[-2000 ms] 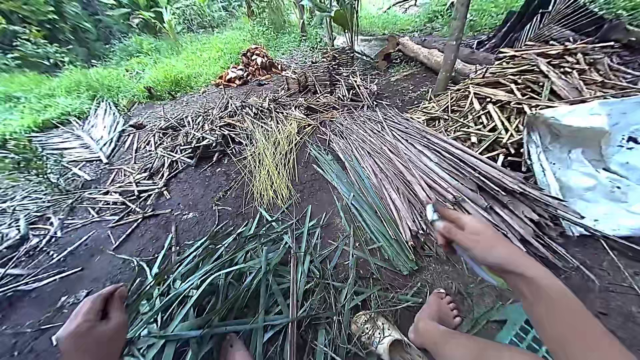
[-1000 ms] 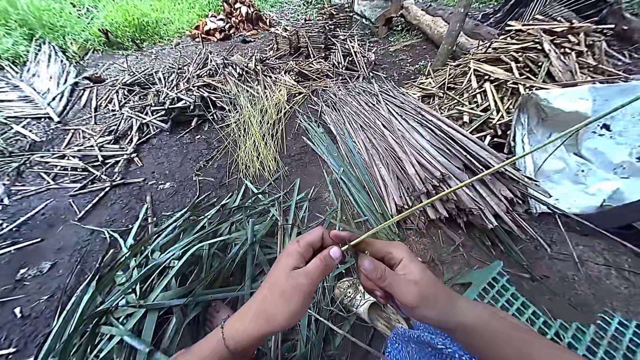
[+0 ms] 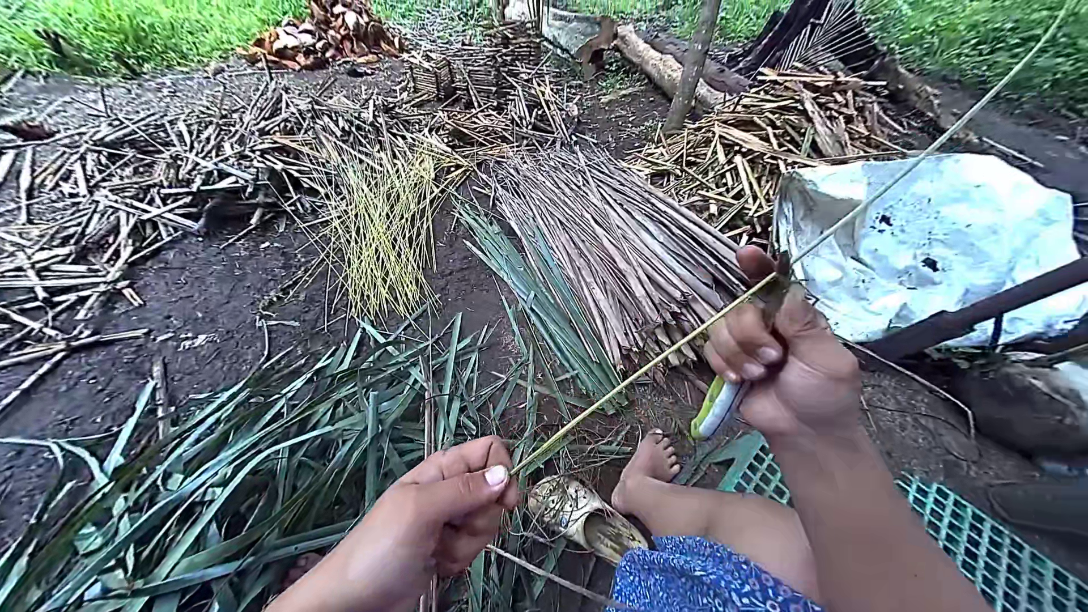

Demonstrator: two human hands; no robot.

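A long, thin yellow-green leaf midrib (image 3: 654, 361) runs slanting from the lower middle to the top right. My left hand (image 3: 450, 510) pinches its lower end between thumb and fingers. My right hand (image 3: 786, 365) is closed round a knife's green and white handle (image 3: 721, 406), with the midrib passing by its raised finger; the blade is mostly hidden. Below my left hand spreads a heap of green leaf strips (image 3: 246, 476). Beyond lie a bundle of yellow-green midribs (image 3: 387, 229), a few green strips (image 3: 552, 314) and a large bundle of dry brownish stalks (image 3: 612, 246).
A cut bamboo piece (image 3: 586, 517) lies by my bare foot (image 3: 654, 463). Green plastic mesh (image 3: 977, 535) is at lower right, a white sheet (image 3: 943, 238) above it. Dry sticks (image 3: 127, 187) cover the left ground. A thin post (image 3: 697, 68) and a log (image 3: 663, 64) stand and lie behind.
My hands were together on the midrib one second ago; now they are apart, the right one farther up along it. Two seconds ago my left hand was empty at the lower left.
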